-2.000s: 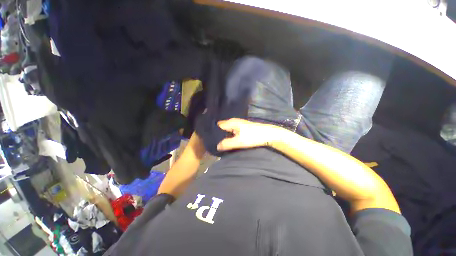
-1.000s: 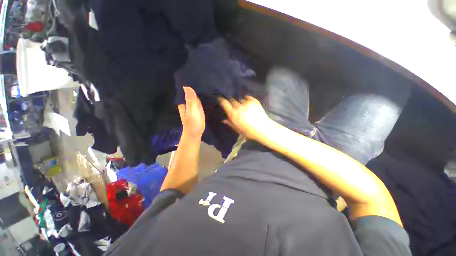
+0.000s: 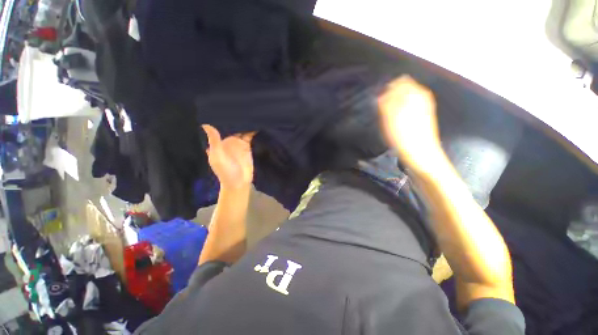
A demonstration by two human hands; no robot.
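A dark navy garment (image 3: 262,108) lies across the wearer's lap and runs up into the dark cloth at the upper left. It is blurred near the knees. My right hand (image 3: 410,118) is closed like a fist above the thigh, with the cloth drawn out to it; its fingertips are blurred. My left hand (image 3: 231,158) is at the garment's near left edge, thumb apart and raised. Its other fingers are partly hidden at the cloth, so its hold is unclear.
A white table edge (image 3: 452,62) curves across the upper right. A dark cloth pile (image 3: 534,262) is low on the right. At the left are a blue item (image 3: 172,245), a red item (image 3: 145,275), a white container (image 3: 46,85) and scattered scraps.
My right hand has moved right and up from the middle of the cloth, and the cloth now stretches across the left knee. My left hand has moved slightly left and down.
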